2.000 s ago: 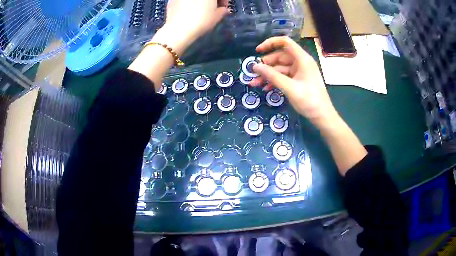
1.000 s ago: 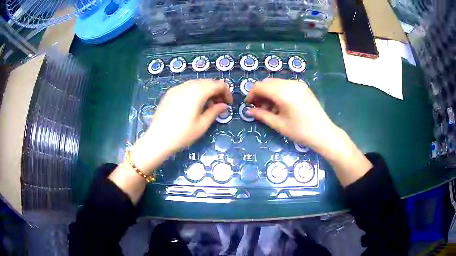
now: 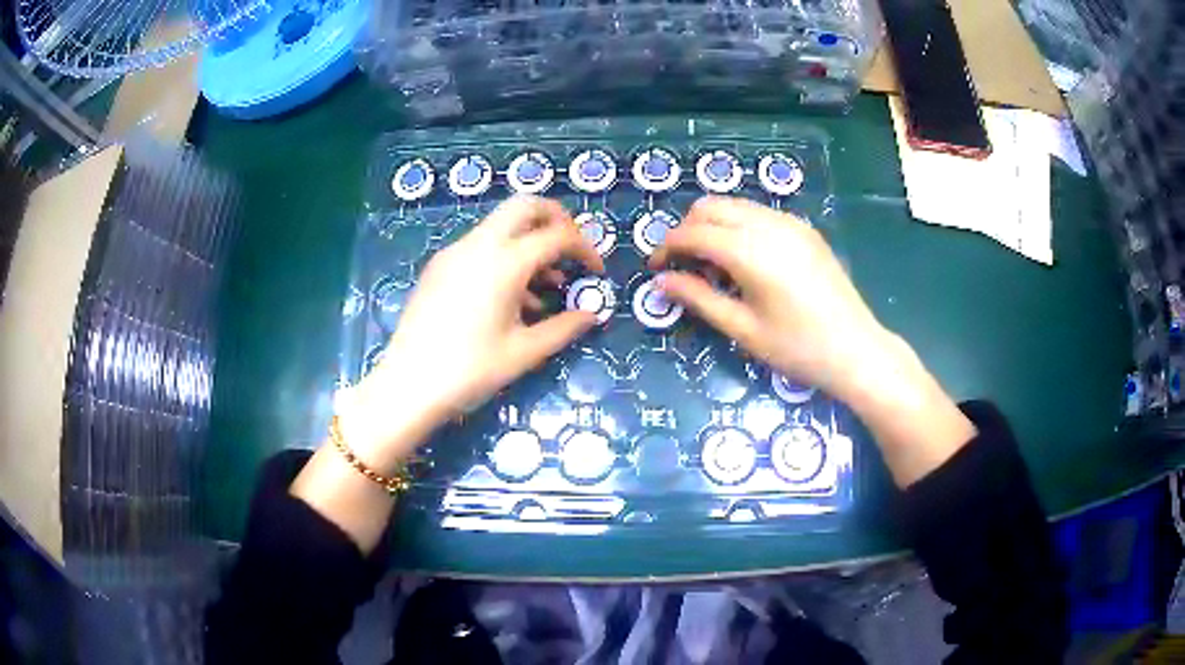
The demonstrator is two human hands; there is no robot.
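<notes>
A clear blister tray [image 3: 455,509] lies in front of me. Its far row is filled with silver-white round parts [image 3: 593,170] with bluish centres. More parts sit in the near row, which has an empty pocket [image 3: 658,456] near its middle. My left hand [image 3: 487,305] has its thumb and finger at the edge of a round part [image 3: 590,300] in the third row. My right hand [image 3: 767,286] has its fingertips at the neighbouring part [image 3: 656,300]. Both parts line up with pockets; whether my fingers grip them is unclear. My hands hide some pockets.
Clear stacked trays [image 3: 624,59] stand at the far side. A ridged tray stack [image 3: 150,364] and tan cardboard [image 3: 50,351] stand at left. A blue fan base [image 3: 280,59] is at far left. A phone [image 3: 933,78] lies on paper [image 3: 981,188] at far right. Another stack [image 3: 1150,260] stands at right.
Since two seconds ago, my left hand has come back from the far trays and my right hand has moved nearer. The far row now shows fully filled. Over the last second both hands barely moved.
</notes>
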